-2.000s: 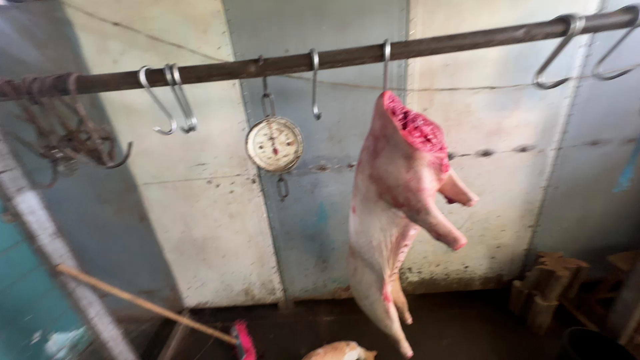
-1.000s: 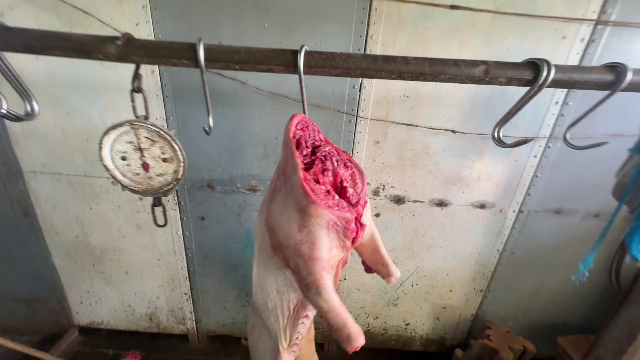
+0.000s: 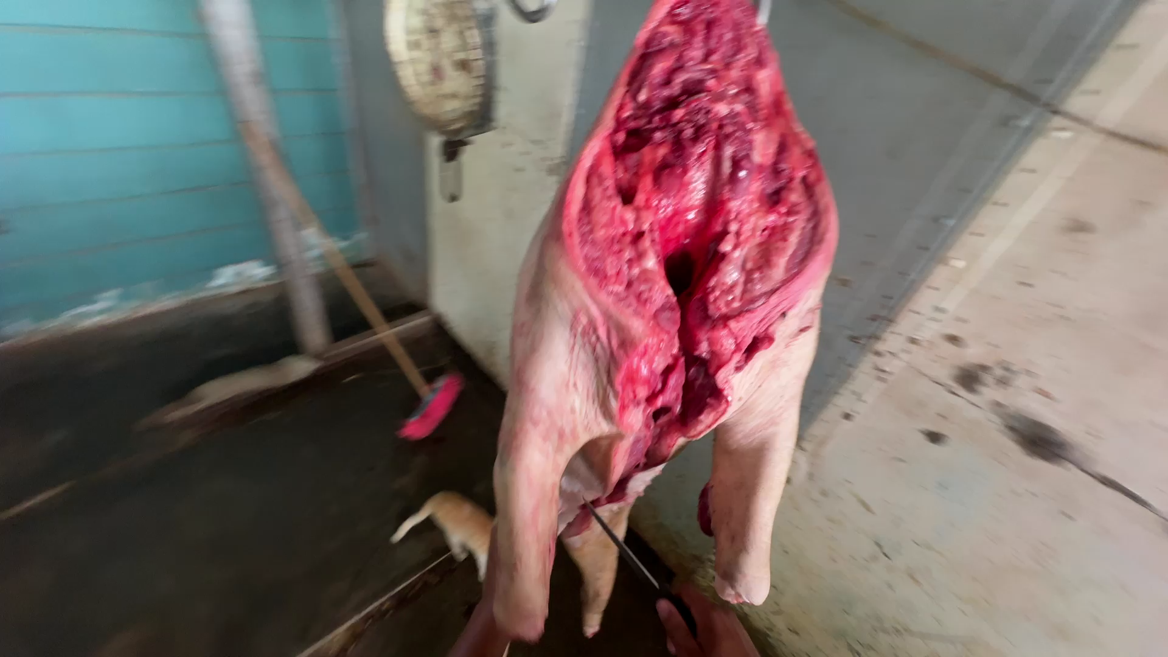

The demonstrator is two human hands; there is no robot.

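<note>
A headless pig carcass [image 3: 547, 338] hangs in the middle of the view, its raw cut neck end up and its front legs hanging down. At the bottom, right of centre, my right hand [image 3: 704, 630] is closed around the dark handle of a knife [image 3: 628, 550]. The blade points up and left, its tip by the carcass between the front legs. My left hand is mostly hidden behind the lower end of the left-hand front leg; only a wrist or forearm [image 3: 479, 636] shows, so its fingers cannot be seen.
A round hanging scale [image 3: 438, 64] is at the upper left, near a metal hook [image 3: 532, 7]. A push broom [image 3: 431, 406] with a pink head leans on a post [image 3: 274, 173]. An orange and white cat [image 3: 461, 525] is on the dark floor. Metal wall panels [image 3: 985, 411] stand close behind and right.
The carcass is now much closer in view. Both arms and the knife have come into the frame at the bottom. The view has turned and dropped, with the rail out of sight.
</note>
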